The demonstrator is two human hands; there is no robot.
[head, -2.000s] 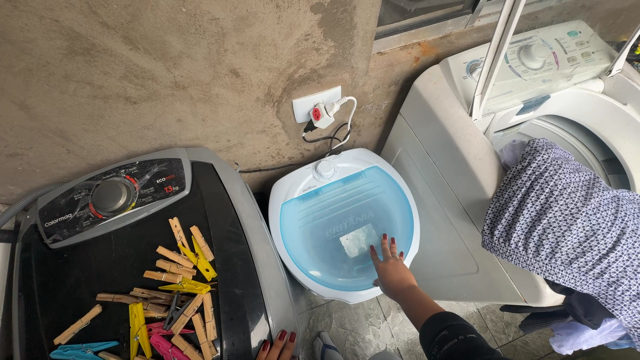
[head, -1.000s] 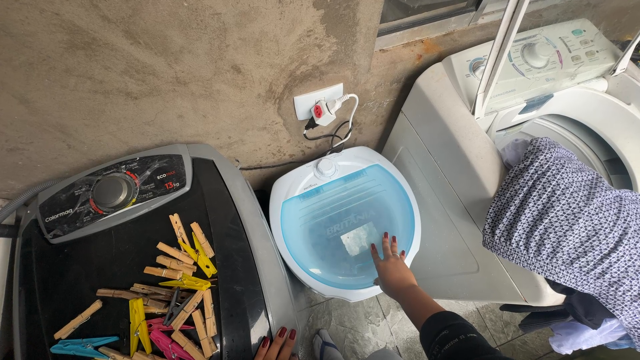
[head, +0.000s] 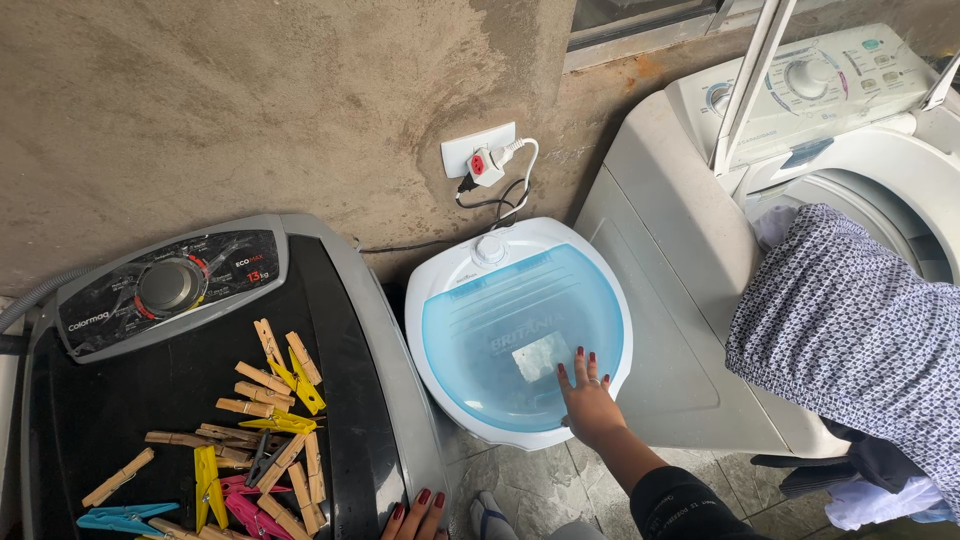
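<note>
My right hand rests with fingers spread on the blue translucent lid of a small white Britânia spin dryer or washer, at the lid's lower right. The lid is down, and a pale worn sticker lies just left of my fingertips. My left hand, cut off by the bottom edge, lies on the right rim of a black and grey Colormaq machine; only its fingers show, holding nothing. Wooden clothespins and yellow, pink and blue plastic ones lie scattered on that machine's top.
On the right stands a white washing machine with its lid raised. Patterned cloth and other laundry hang over its front edge. A wall outlet holds a plug adapter with white and black cords. A foot in a flip-flop stands on the tiled floor.
</note>
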